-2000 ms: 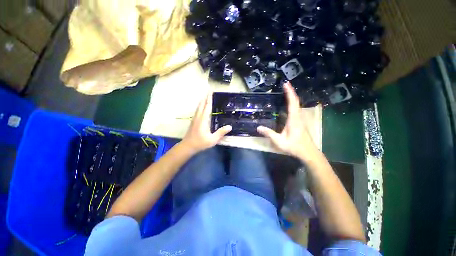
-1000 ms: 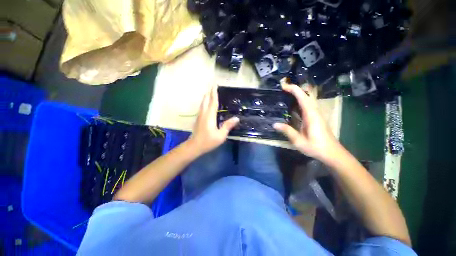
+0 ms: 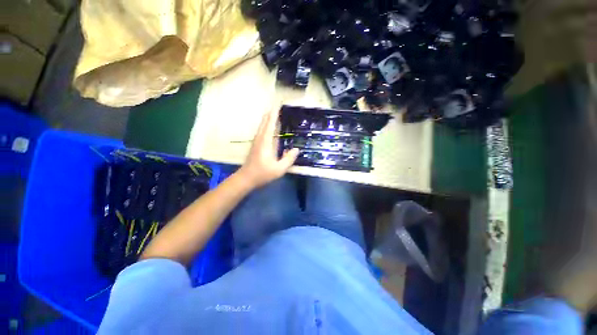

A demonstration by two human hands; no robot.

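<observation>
A long black strip housing (image 3: 324, 139) lies on the pale work board (image 3: 219, 127), with rows of shiny modules in it. A yellow wire shows at its left part and a green strip at its right end. My left hand (image 3: 270, 154) grips the housing's left end, thumb on top near the front edge and fingers along the left side. My right hand is off the housing. My right arm is raised and heavily blurred at the right edge of the picture, so the hand cannot be made out clearly, nor whether it holds anything.
A large heap of black modules (image 3: 393, 39), some with pale socket faces, lies behind the board. A crumpled tan sack (image 3: 131, 65) is at the back left. A blue crate (image 3: 55, 216) of black housings and yellow wires stands at the left. A clear plastic bag (image 3: 412, 235) is below the bench edge.
My right hand has let go of the housing's right end, and the arm has swung out to the right edge. My left hand stays on the left end.
</observation>
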